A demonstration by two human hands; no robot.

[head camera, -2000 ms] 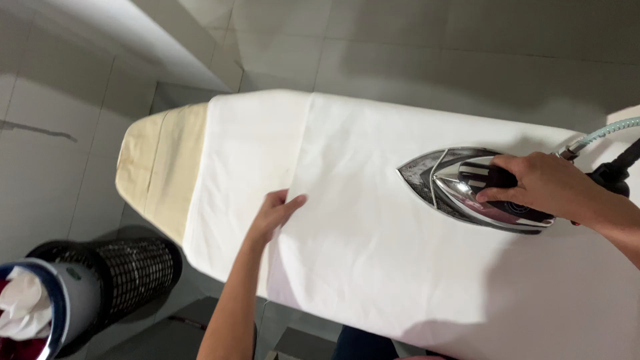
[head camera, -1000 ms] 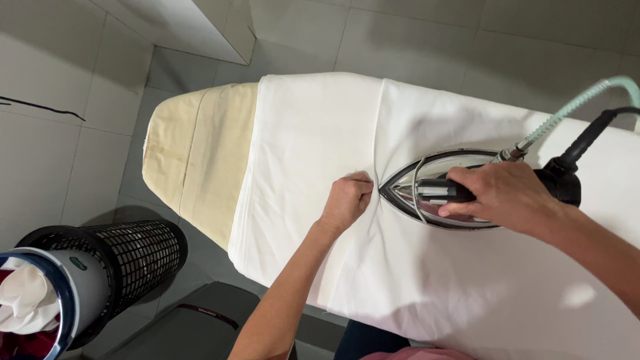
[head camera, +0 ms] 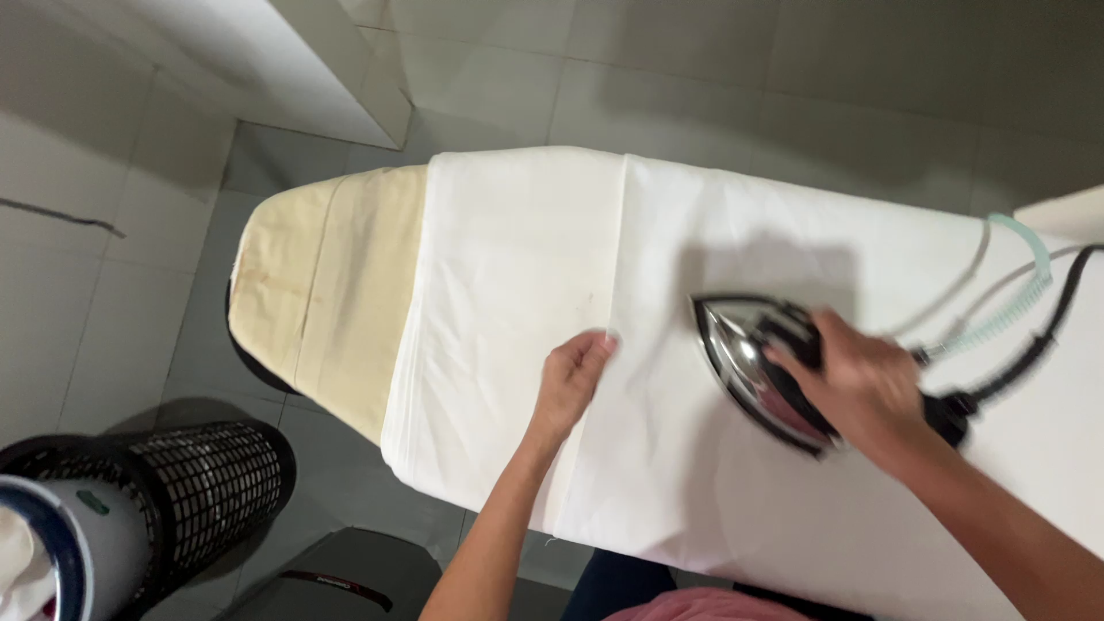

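White cloth (head camera: 509, 259) lies in layers over a padded ironing board (head camera: 345, 276), whose beige cover shows at the rounded left end. At a raised fold line across the cloth, my left hand (head camera: 573, 379) pinches the fabric between thumb and fingertips. My right hand (head camera: 862, 371) grips the handle of a steam iron (head camera: 742, 354) with a shiny metal body, its tip pointing to the upper left. The iron is right of my left hand, apart from it, and slightly blurred. Whether its soleplate touches the cloth cannot be told.
A pale green coiled hose (head camera: 1013, 302) and a black cord (head camera: 1035, 341) run from the iron to the right. At lower left stand a black lattice basket (head camera: 216, 492) and a grey-blue bucket (head camera: 112, 526) holding fabric. A dark grey case or bin (head camera: 345, 578) sits below the board.
The iron's tip was beside my left hand a second ago; my right hand has drawn it away to the right and turned it. My left hand remains at the fold line.
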